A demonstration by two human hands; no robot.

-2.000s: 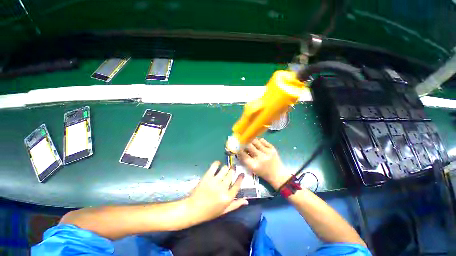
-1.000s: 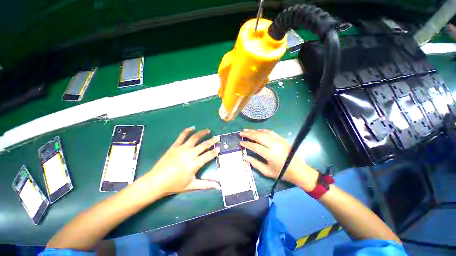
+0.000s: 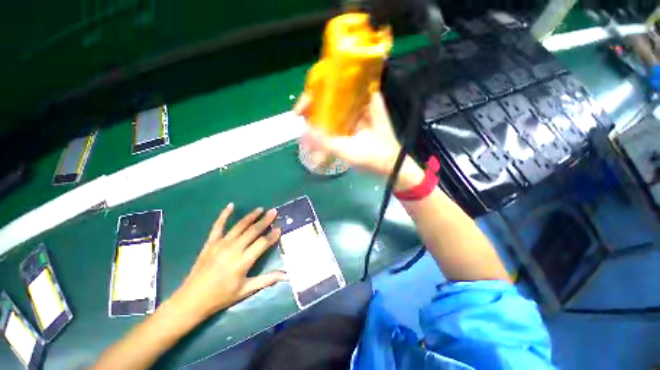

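An open phone body (image 3: 310,253) with a large white middle and black ends lies tilted on the green mat in front of me. My left hand (image 3: 235,261) lies beside it, fingers spread, the fingertips touching its left edge near the black top end. My right hand (image 3: 362,137) is raised above the screw dish and wrapped around the lower part of the yellow-orange electric screwdriver (image 3: 346,72); both are blurred. The tool's tip is hidden by the hand. The round grey screw dish (image 3: 323,160) is partly covered by my right hand.
Another phone body (image 3: 135,264) lies left of my left hand, two more (image 3: 47,293) at the far left. Two phones (image 3: 150,128) lie on the belt beyond the white strip (image 3: 195,162). Stacked black blister trays (image 3: 499,108) stand at the right. A black cable hangs beside my right wrist.
My right hand has left the phone and risen to hold the screwdriver. My left hand stays at the phone, which now lies more tilted. The whole view has turned.
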